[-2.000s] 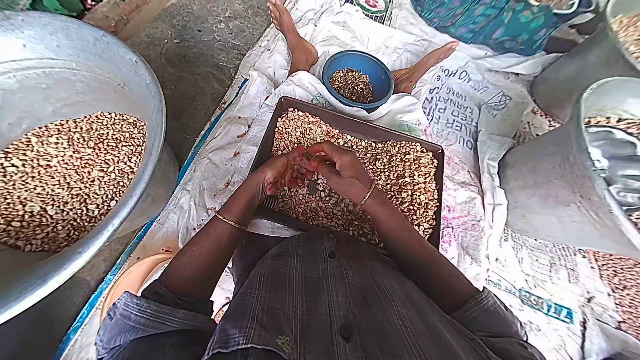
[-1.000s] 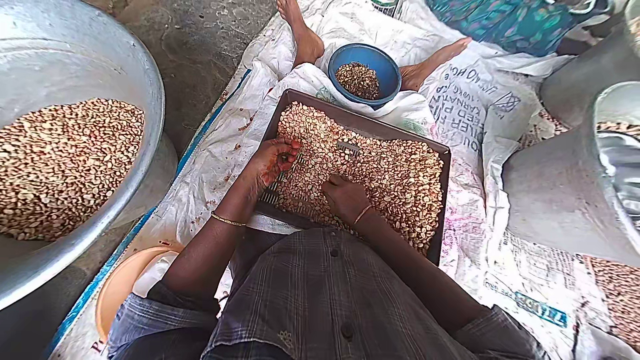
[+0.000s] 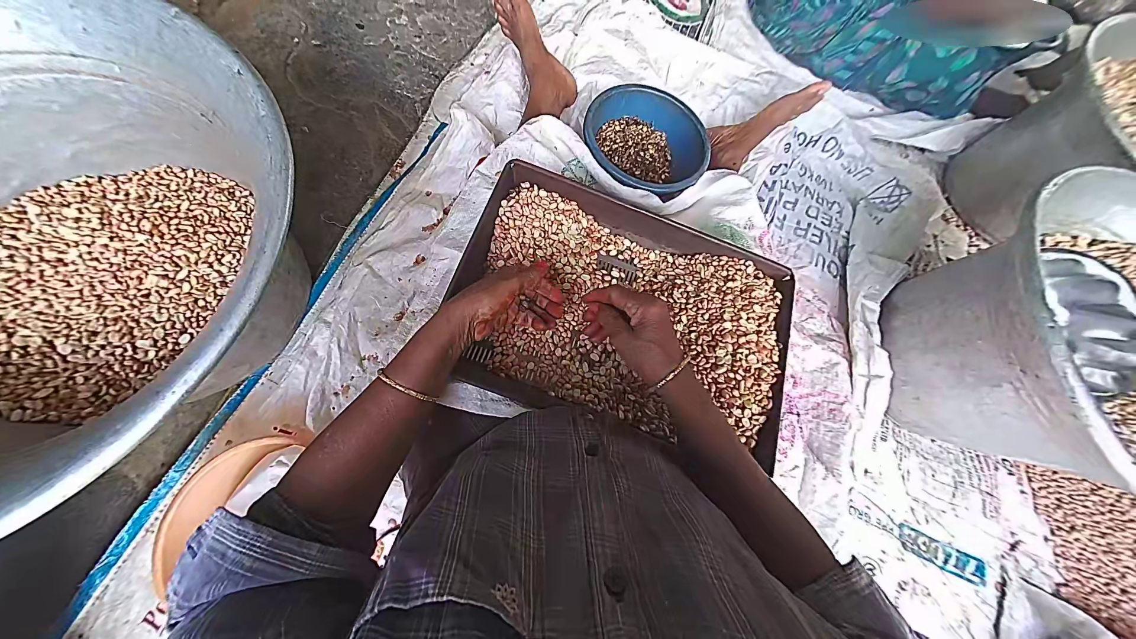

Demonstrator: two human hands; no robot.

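Note:
A dark rectangular tray (image 3: 643, 222) lies in front of me, filled with pale and reddish-brown nuts or seeds (image 3: 723, 311). Over its left part is my left hand (image 3: 519, 302), fingers curled, with reddish stains on the fingertips. My right hand (image 3: 632, 328) is just beside it above the middle of the pile, thumb and fingertips pinched together. Whether either hand holds a nut is too small to tell. A slotted patch of the tray bottom shows between the nuts. Beyond the tray, a blue plastic bowl (image 3: 652, 111) holds darker bits.
A large metal basin (image 3: 266, 177) of nuts stands at the left. More metal vessels (image 3: 967, 337) with nuts are at the right. White woven sacks (image 3: 355, 302) cover the floor. A peach-coloured basin (image 3: 191, 506) is at lower left. Two bare feet (image 3: 550, 84) flank the bowl; patterned teal cloth (image 3: 852, 53) lies beyond.
My right hand has risen from the nuts and moved nearer my left hand, which has shifted toward it. Two seconds ago the hands were also close together over the tray.

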